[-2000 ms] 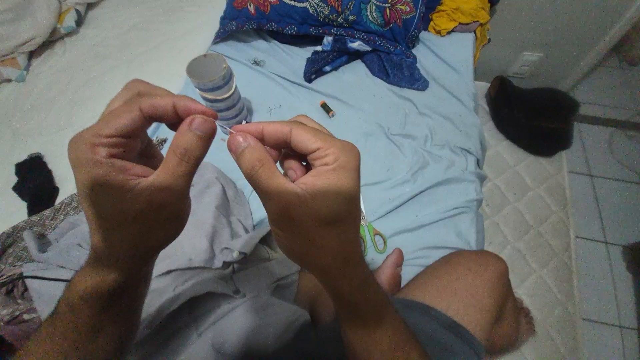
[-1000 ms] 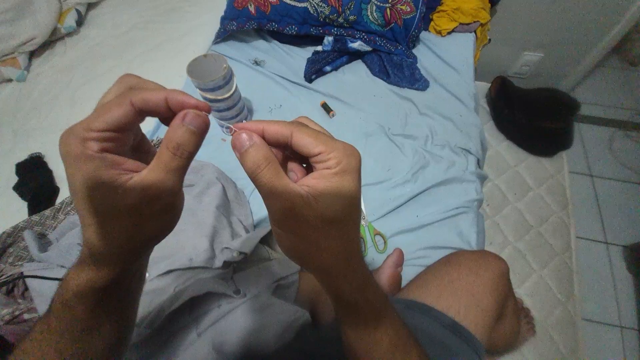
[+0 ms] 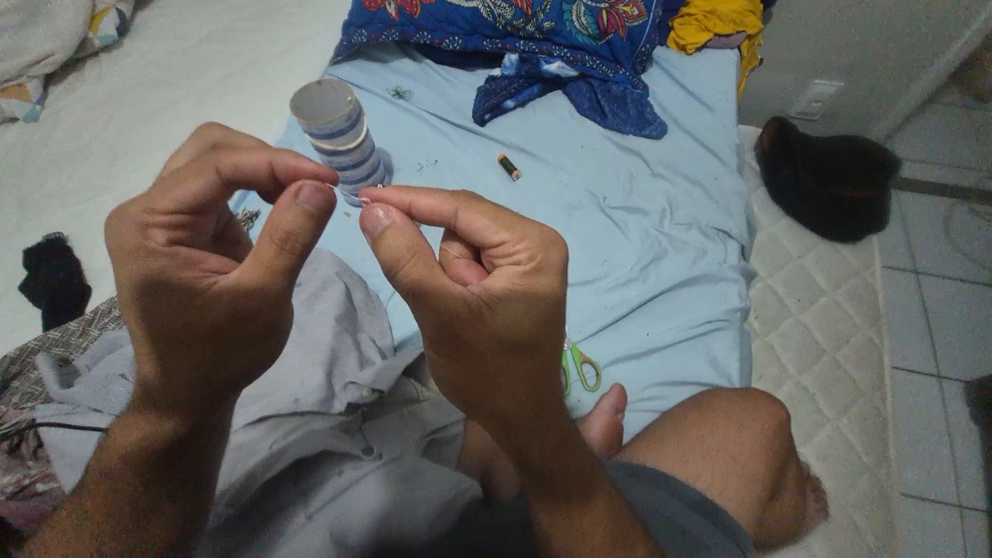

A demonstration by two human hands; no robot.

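My left hand (image 3: 225,256) pinches the end of a thin white thread (image 3: 346,191) between thumb and index finger. Facing it, my right hand (image 3: 480,287) pinches the thread's other part, where a small loop or tangle shows at the fingertips; whether a needle is there cannot be told. A strand also crosses the curled fingers of my right hand. Just behind the fingertips stands a striped cylinder (image 3: 329,116) in grey and blue. A grey buttoned garment (image 3: 310,349) lies over my lap, below both hands.
On the light blue sheet (image 3: 659,256) lie a small spool of dark thread (image 3: 509,167) and green-handled scissors (image 3: 585,368), partly hidden by my right arm. A blue patterned cloth (image 3: 527,39) is at the back, a black cloth (image 3: 56,279) at left, and a dark cap-like item (image 3: 829,182) at right.
Both hands stay nearly in place, fingertips close together. The small loop seen a second ago at my right fingertips now looks smaller.
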